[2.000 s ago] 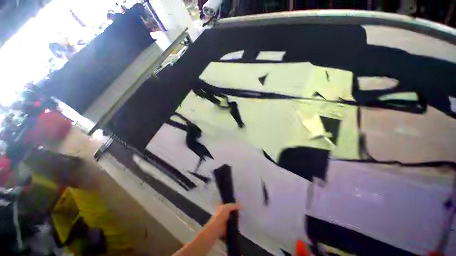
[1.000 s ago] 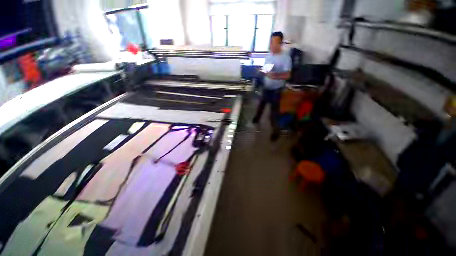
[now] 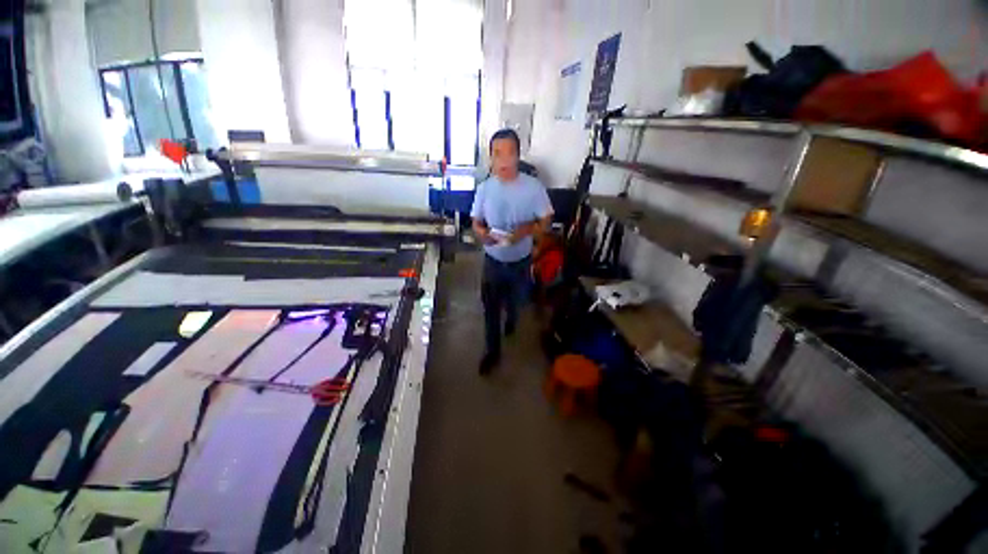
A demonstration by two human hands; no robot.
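Neither of my hands is in the picture. Long shears with red ring handles [image 3: 329, 391] lie on the cutting bed, their thin blades pointing left. Black fabric [image 3: 114, 344] with pale cut-out openings spreads over the bed. Thin black offcuts [image 3: 379, 381] lie in tangles along the bed's right side. Pink, violet and yellow-green light falls on the pale bed [image 3: 233, 444]. A small orange-red thing [image 3: 408, 274] lies near the bed's far right edge.
A person [image 3: 507, 227] stands in the aisle right of the bed, holding something white. An orange stool [image 3: 575, 379] stands by dark heaped material on the right. Metal shelves [image 3: 802, 162] with bags and boxes line the right wall. The bed's pale rail [image 3: 392, 476] borders the aisle.
The view has swung from the bed's near part to the aisle and shelves. The hand that held a dark strip two seconds ago is out of view. The person now appears larger and faces this way.
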